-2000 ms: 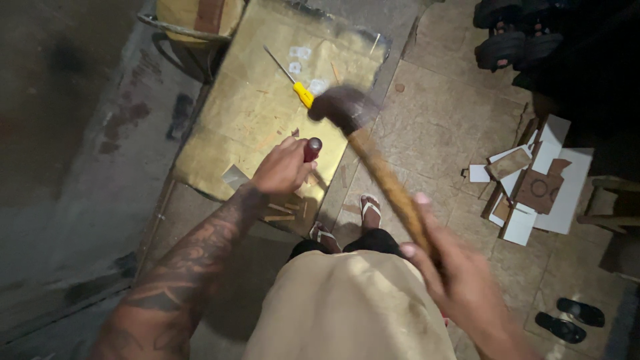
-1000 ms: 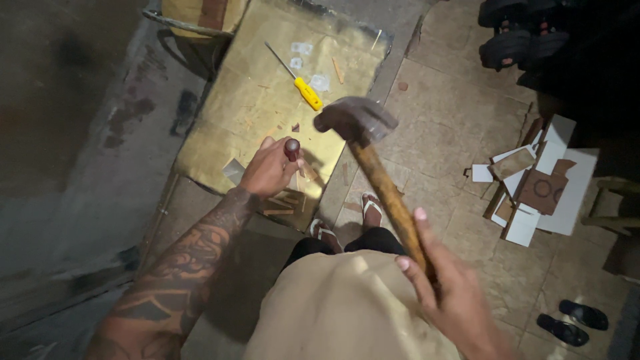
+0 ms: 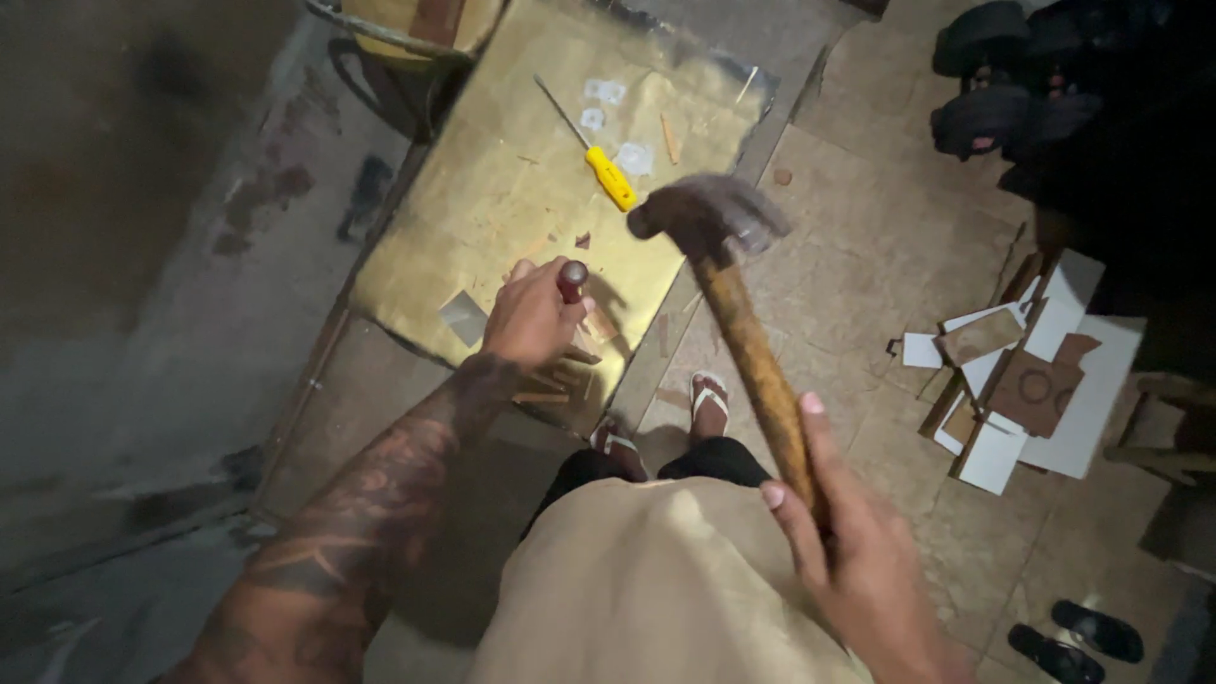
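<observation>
A claw hammer (image 3: 750, 351) with a worn wooden handle is in my right hand (image 3: 855, 551), its dark steel head raised at the right edge of the work surface. My left hand (image 3: 537, 318) holds a tool by its dark red handle (image 3: 572, 275), seen end-on; its lower part is hidden beneath the hand. A small wood piece (image 3: 598, 323) lies by my fingers, with thin wood strips (image 3: 556, 385) below. Beyond my left hand lies a yellow-handled screwdriver (image 3: 610, 178), near small clear plastic pieces (image 3: 635, 159). A grey flat piece (image 3: 463, 317) lies left of my left hand.
The low work surface (image 3: 456, 209) has a yellowish cover with wood chips on it. A round container (image 3: 418, 28) stands at its upper left. White and brown board scraps (image 3: 1035, 380) are piled on the tiled floor at right, with black flip-flops (image 3: 1073, 641) lower right and dumbbells (image 3: 983, 114) upper right.
The hammer head was nearer the red handle's end two seconds ago and is now farther to the right. My left hand keeps its hold on the red-handled tool.
</observation>
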